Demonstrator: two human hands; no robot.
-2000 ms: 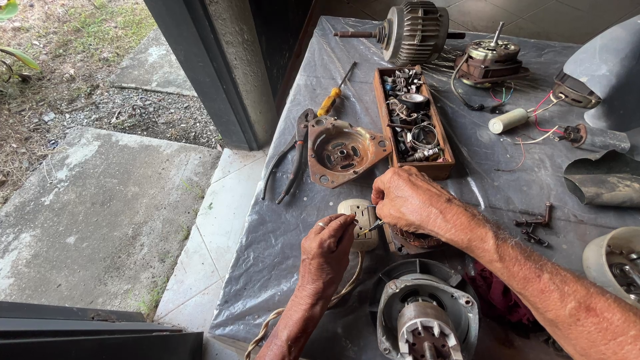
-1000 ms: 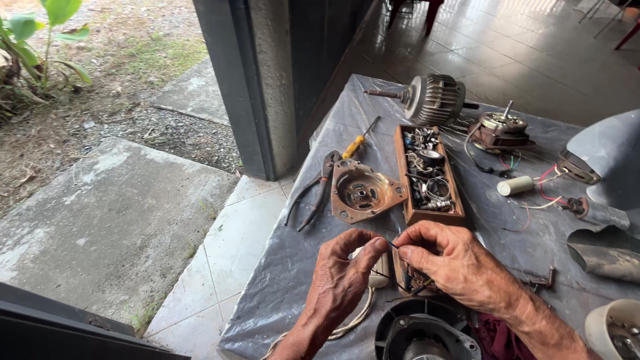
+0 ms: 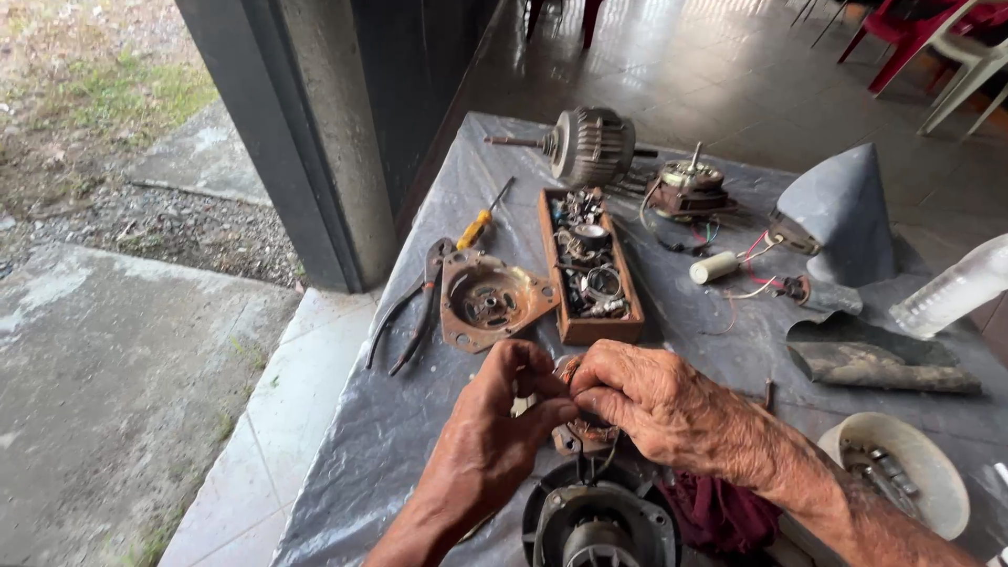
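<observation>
My left hand (image 3: pixel 504 425) and my right hand (image 3: pixel 642 394) meet fingertip to fingertip, pinching what looks like a thin dark wire, mostly hidden by the fingers. Beneath them lies a motor part with copper windings (image 3: pixel 594 431), partly covered. Closer to me stands an open motor housing (image 3: pixel 598 520), with dark leads at its top. Beyond my left hand is a rusty triangular motor end cover (image 3: pixel 496 303). Pliers (image 3: pixel 425 307) with dark handles lie at its left, and a yellow-handled screwdriver (image 3: pixel 475 228) lies behind it.
A wooden box (image 3: pixel 602 331) holds small hardware. Behind are a finned motor (image 3: pixel 594 146) and a smaller motor (image 3: pixel 693 189). At right are a cylindrical capacitor (image 3: pixel 714 268), a curved metal sheet (image 3: pixel 882 362), a clear bottle (image 3: pixel 957 287), a plastic bowl (image 3: pixel 949 488) and a dark red cloth (image 3: pixel 720 512).
Two seconds ago both hands were at a pale outlet block with a cord; they have since come together over the wound motor part, fingertips meeting. The view has tilted up.
</observation>
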